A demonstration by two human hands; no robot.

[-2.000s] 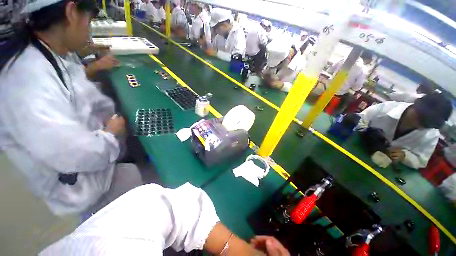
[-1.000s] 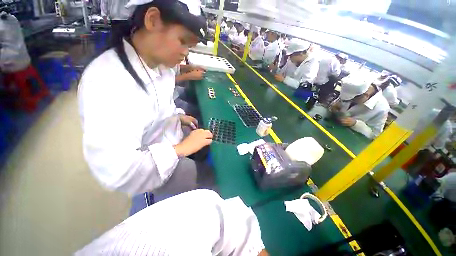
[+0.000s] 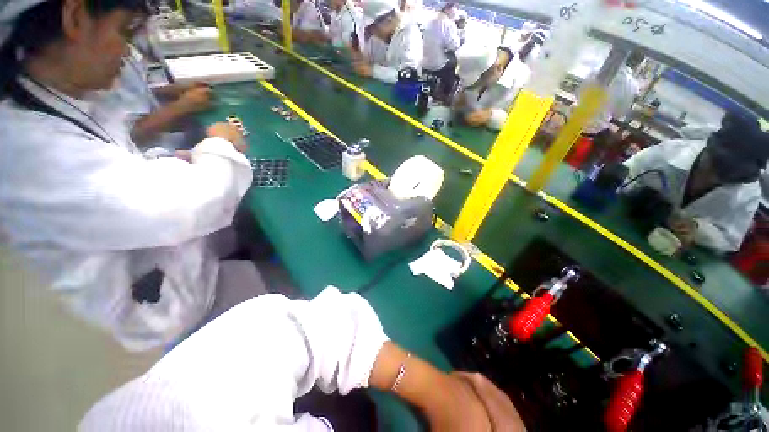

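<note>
My left hand (image 3: 472,403) is at the bottom edge, beside the black pressing fixture (image 3: 497,337). Its back faces me; its fingers are hidden, and I cannot tell if it holds anything. My right hand is not in view. The fixture carries toggle clamps with red grips: one (image 3: 533,317) at the near left, one (image 3: 625,398) right of it and one (image 3: 751,369) at the right edge. Their red grips are tilted. What sits under the clamps is too dark to tell.
A tape dispenser (image 3: 384,221) with a pale roll (image 3: 416,178) stands left of a yellow post (image 3: 505,167). A white ring (image 3: 451,246) lies on a crumpled wipe (image 3: 437,268). A white bottle (image 3: 353,162) stands behind. A neighbour (image 3: 110,186) sits at left, near black grid sheets.
The view has swung back right and down from the neighbour, so the fixture and clamps show again. My left hand has come into view. The neighbour's hand has moved farther up the bench.
</note>
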